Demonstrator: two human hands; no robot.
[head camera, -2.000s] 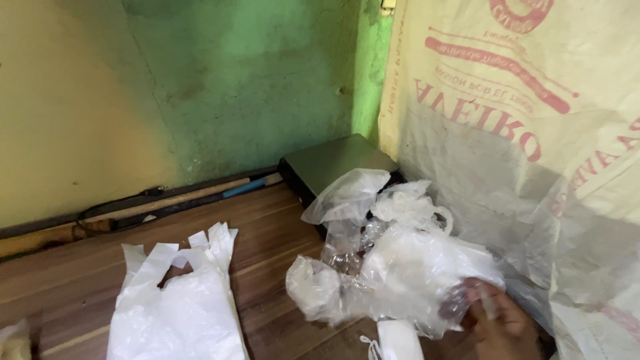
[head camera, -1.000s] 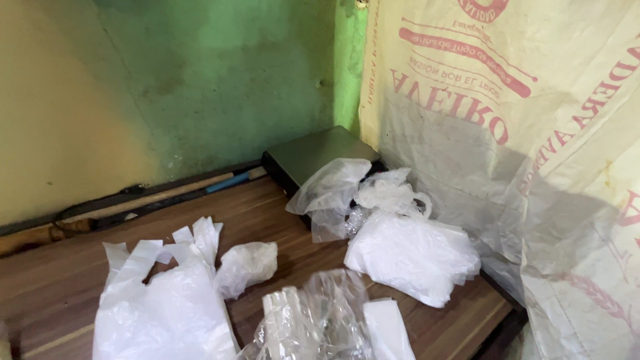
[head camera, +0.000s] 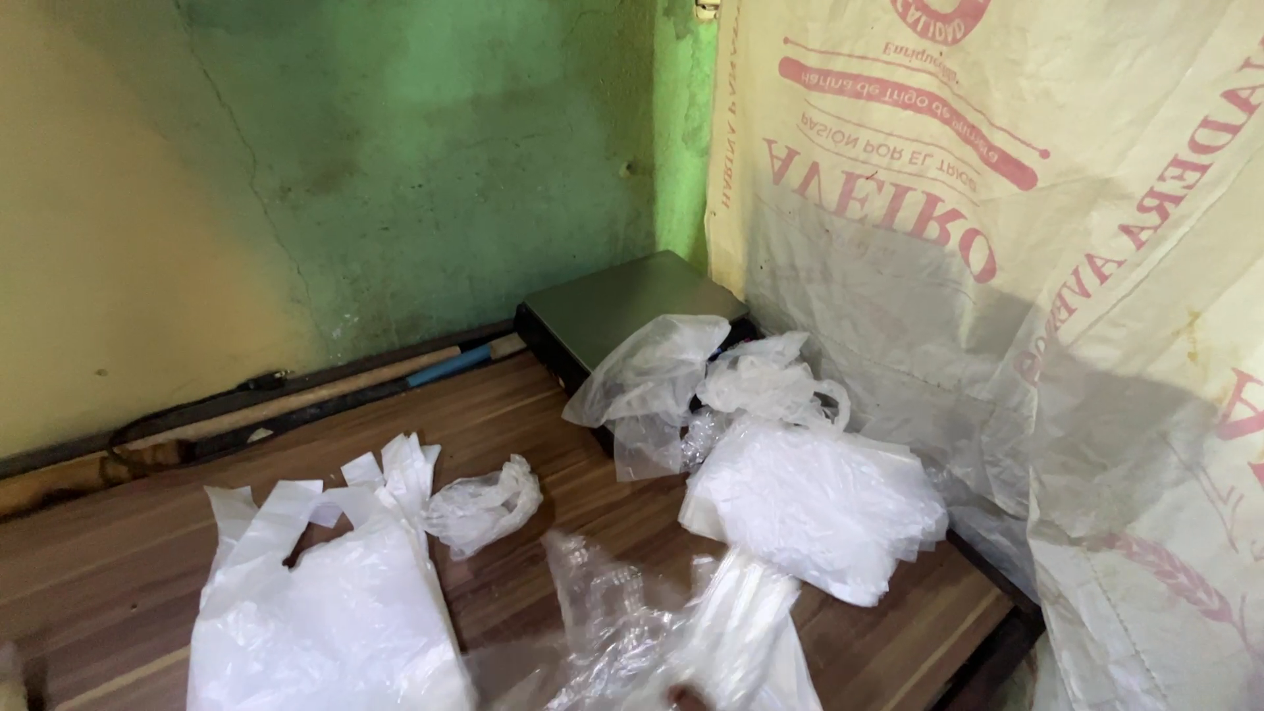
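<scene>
At the bottom edge a dark fingertip (head camera: 688, 697) shows against a bundle of clear plastic bags (head camera: 632, 632); which of my hands it belongs to, and its grip, cannot be told. The rest of both hands is out of view. White handled plastic bags (head camera: 326, 612) lie flat at the left on the wood-grain table. Beside them sits a small crumpled clear bag (head camera: 489, 504). A stack of white plastic bags (head camera: 820, 504) lies to the right, behind the clear bundle. Loose clear bags (head camera: 647, 380) lean over the front edge of a flat dark device with a metal top (head camera: 632, 301).
The table's wood-grain top (head camera: 533, 583) meets a green and yellow wall (head camera: 395, 178). Along that wall lie a wooden stick with blue wrapping (head camera: 449, 365) and a black cable (head camera: 178, 415). A printed flour sack (head camera: 889, 227) hangs at the right, beside the table edge.
The hand at the lower right has left that place. The clear bag bundle has come down off the white stack to the bottom centre. The small crumpled bag now lies beside the handled bags.
</scene>
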